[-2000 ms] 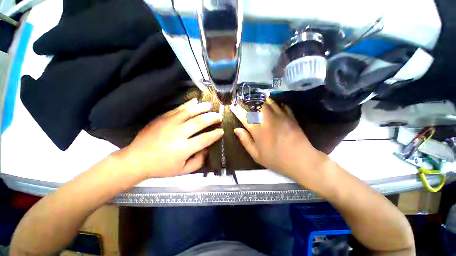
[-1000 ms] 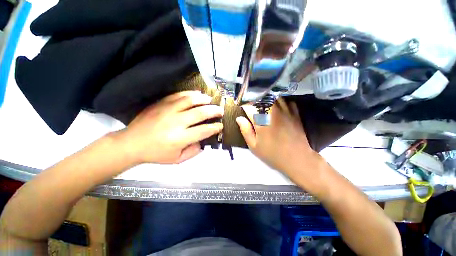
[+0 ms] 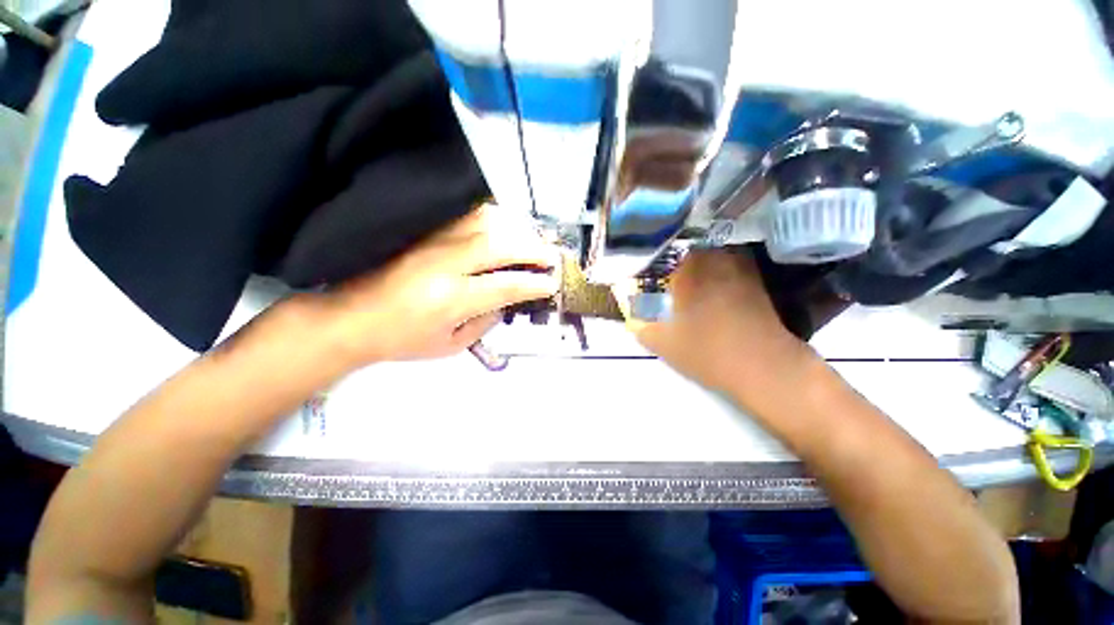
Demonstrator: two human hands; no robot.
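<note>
The black garment fabric [image 3: 281, 159] lies bunched on the white table left of the machine head. A brown panel [image 3: 591, 297] shows between my hands under the needle area, lit by the lamp, with its dark ends just in front. My left hand [image 3: 428, 287] lies on the fabric left of the needle, fingers pointing right. My right hand [image 3: 721, 320] is on the fabric to the right, its fingertips partly hidden behind the machine parts. The white sewing machine [image 3: 550, 92] with a blue stripe stands over the work. The presser foot and needle are hard to make out.
A white ribbed knob [image 3: 825, 225] sits on the machine face. Scissors with a yellow handle loop [image 3: 1058, 459] and other small tools lie at the right. A ruler tape [image 3: 538, 486] runs along the front edge. Below are a black phone [image 3: 203, 588], cardboard and a blue crate [image 3: 782, 549].
The brown panel has moved away from me under the machine, so less of it shows in front. Both hands have moved forward with it. A small metal piece on the table is now uncovered.
</note>
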